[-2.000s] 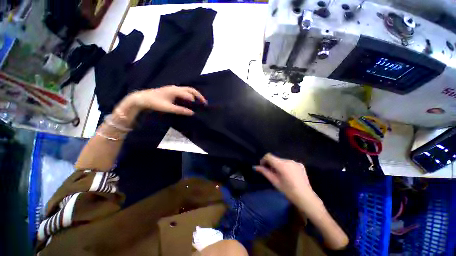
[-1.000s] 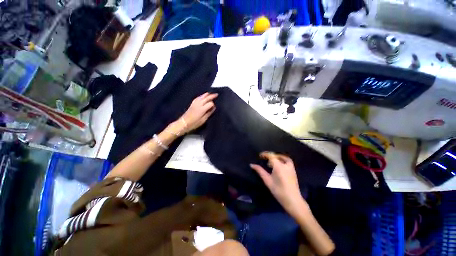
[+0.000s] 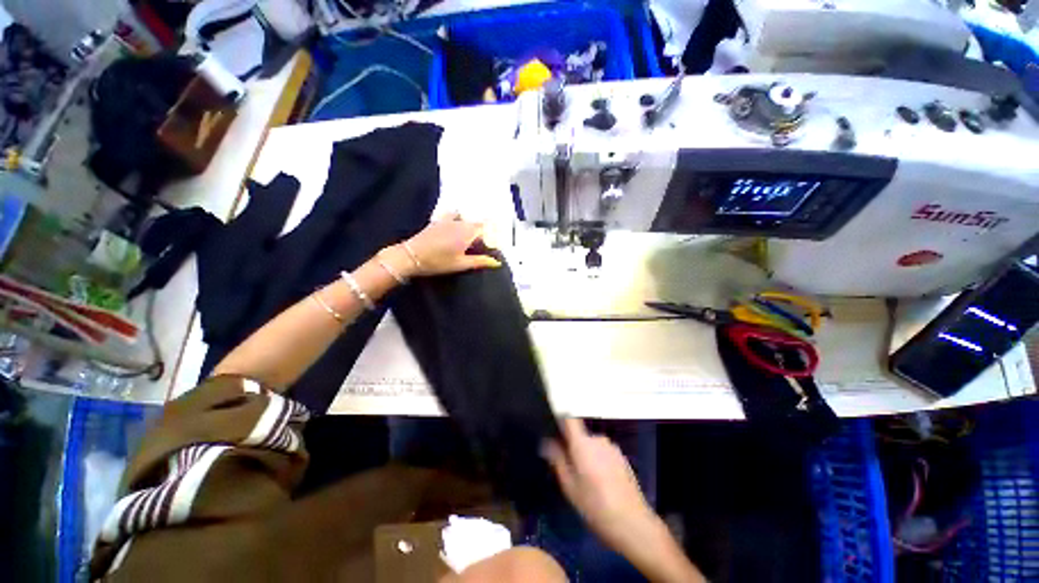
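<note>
A dark fabric panel [image 3: 473, 342] runs from the table down over its front edge, left of the sewing machine's needle area [image 3: 579, 245]. My left hand [image 3: 453, 245] holds the panel's upper end, with the fingers bent over it. My right hand [image 3: 587, 461], slightly blurred, holds the panel's right edge near its lower part, below the table edge. The fingertips are partly hidden against the cloth. Larger dark garment pieces [image 3: 353, 188] lie flat on the table to the left, partly under my left forearm.
Red-handled scissors [image 3: 777, 350] and a yellow-handled tool [image 3: 786, 310] lie right of the needle. A phone [image 3: 968, 330] is at far right. A dark scrap [image 3: 775, 393] hangs over the table edge. Blue baskets [image 3: 849, 501] stand below. The machine head [image 3: 911, 216] is at right.
The panel has swung from lying diagonally rightward to hanging steeply toward my lap. My right hand has moved down and left with its edge. The camera view has shifted, showing more behind the machine.
</note>
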